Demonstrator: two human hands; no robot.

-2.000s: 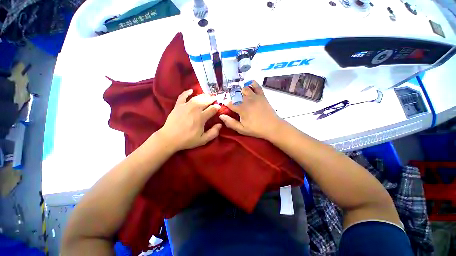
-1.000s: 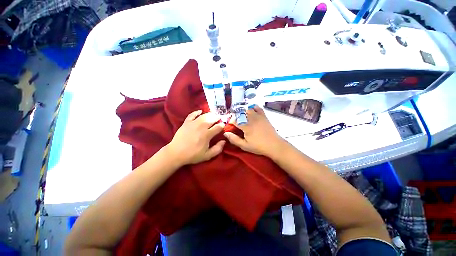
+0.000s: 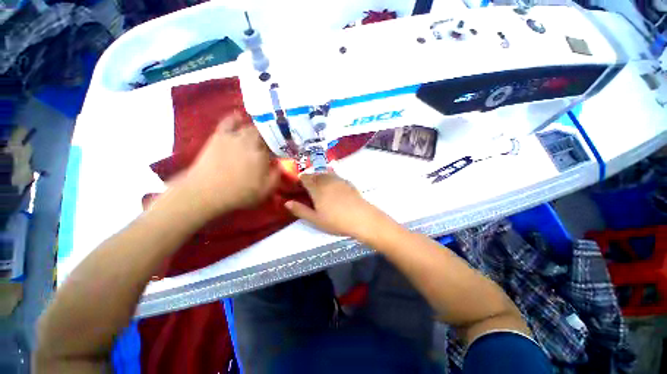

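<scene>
The dark red garment piece (image 3: 208, 102) lies on the white table left of and under the needle area, with a bit showing right of the presser foot. The presser foot and needle (image 3: 303, 161) are lit reddish at the cloth. My left hand (image 3: 238, 164) is blurred and lies over the cloth left of the needle; its fingers are curled and I cannot tell if they grip it. My right hand (image 3: 329, 201) rests with its fingers at the cloth's edge just in front of the presser foot, thumb on the cloth. The sewing machine (image 3: 380, 80) stands above both hands.
A phone (image 3: 406, 141) lies below the JACK name, with thread snips (image 3: 450, 169) to its right. A green packet (image 3: 194, 60) is at the far left. Red cloth (image 3: 183, 340) hangs by a blue bin (image 3: 126, 354) at lower left. Plaid garments (image 3: 512, 285) and a red stool (image 3: 640, 263) are at right.
The red cloth has been turned and shifted from my lap onto the table, lying flatter. My left hand has moved up and left from the needle. The view has shifted right.
</scene>
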